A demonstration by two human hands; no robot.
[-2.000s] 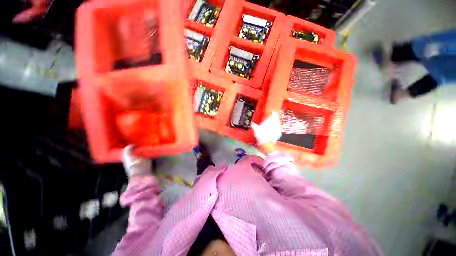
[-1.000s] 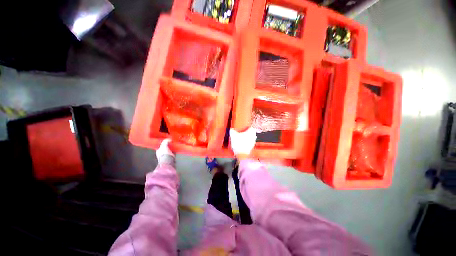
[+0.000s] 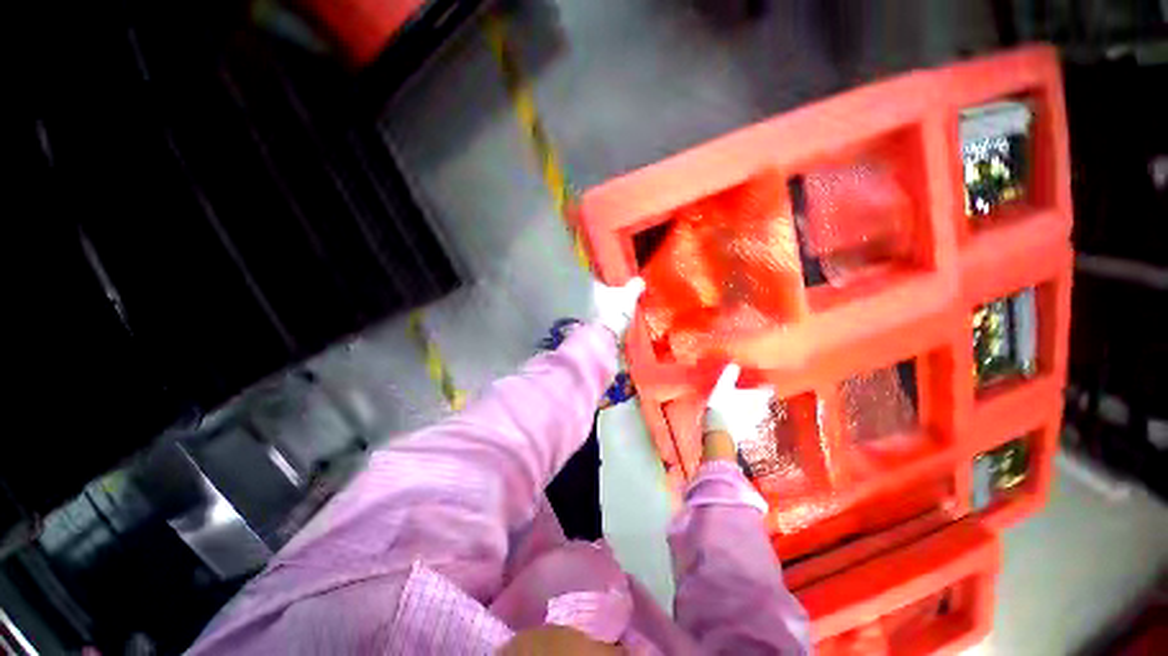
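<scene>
A red-orange foam tray point(image 3: 884, 308) with two pockets lies on other foam trays. One pocket holds a crumpled orange-looking bubble bag point(image 3: 730, 269), the other a flatter pinkish bubble bag point(image 3: 858, 218). My left hand point(image 3: 617, 305), in a white glove, grips this tray's near left end. My right hand point(image 3: 739, 408), also gloved, holds its long wall, beside a second tray with clear bubble bags point(image 3: 881, 404) in its pockets. The fingers under the foam are hidden.
Circuit boards point(image 3: 999, 160) sit in pockets along the far right of the stack. Another foam tray point(image 3: 935, 596) is at the lower right. Dark shelving or totes point(image 3: 192, 192) fill the left. Yellow-black tape point(image 3: 532, 128) marks the grey floor.
My view has turned, so the trays now lie to the right and slanted. Both hands remain at the same tray. The black bin with red lining has left the view.
</scene>
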